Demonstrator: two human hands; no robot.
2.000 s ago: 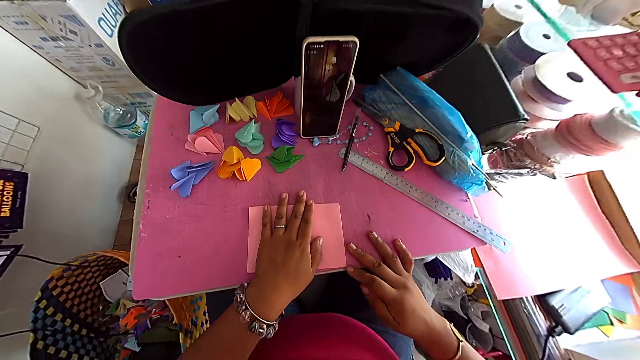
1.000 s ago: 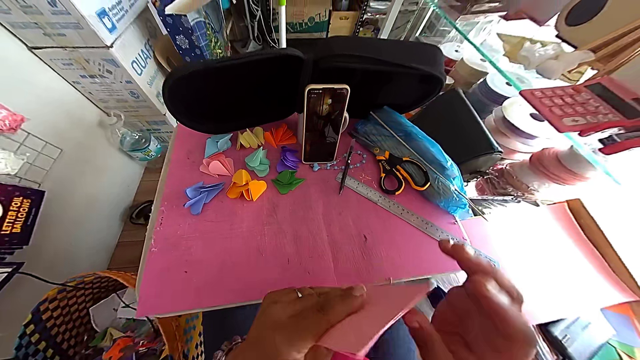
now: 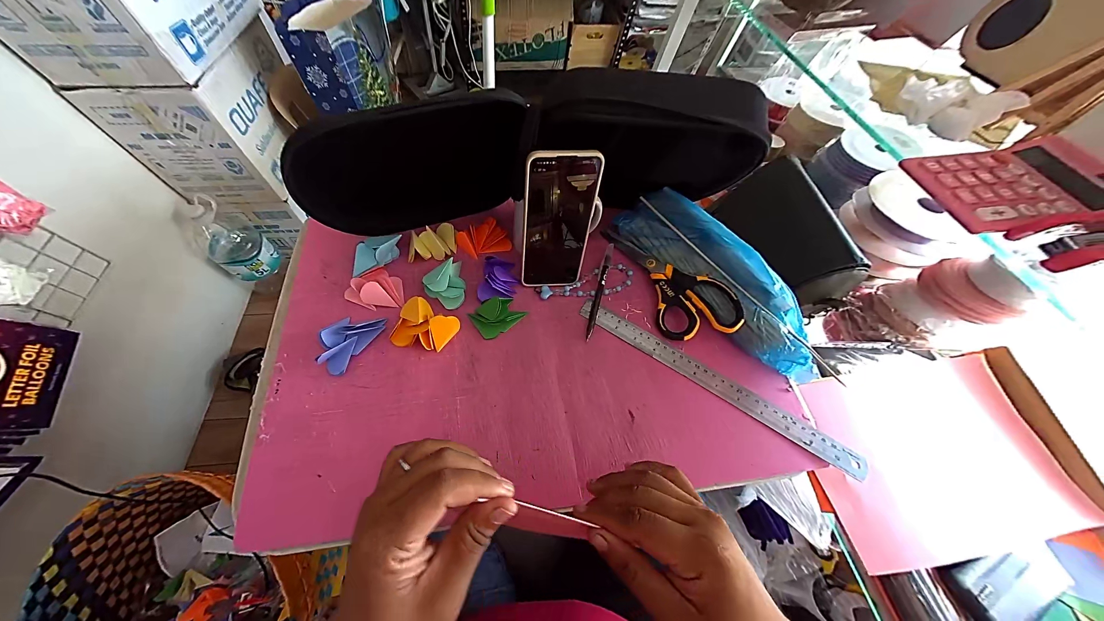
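A piece of pink paper [image 3: 552, 516], seen nearly edge-on, spans the gap between my hands at the table's front edge. My left hand [image 3: 435, 509] pinches its left part between thumb and fingers. Its right end is gripped by my right hand [image 3: 660, 526]. Much of the paper is hidden by the fingers. Beyond them, on the pink tabletop [image 3: 483, 405], lie several folded paper pieces, among them a green one [image 3: 498, 318], an orange-yellow one [image 3: 423, 325] and a purple one [image 3: 349, 342]. A steel ruler [image 3: 724, 388] lies diagonally at the right, with a black pen [image 3: 598, 293] near its upper end.
A smartphone [image 3: 562, 220] stands upright before an open black case [image 3: 405, 159]. Yellow-and-black scissors [image 3: 694, 302] lie beside a blue plastic bag [image 3: 716, 267]. A woven basket [image 3: 112, 543] holds paper scraps at lower left. Pink sheets [image 3: 949, 457] and ribbon spools [image 3: 914, 207] are at the right.
The pink paper lay flat under my left hand two seconds ago; both hands now hold it up at the table edge. The view has shifted.
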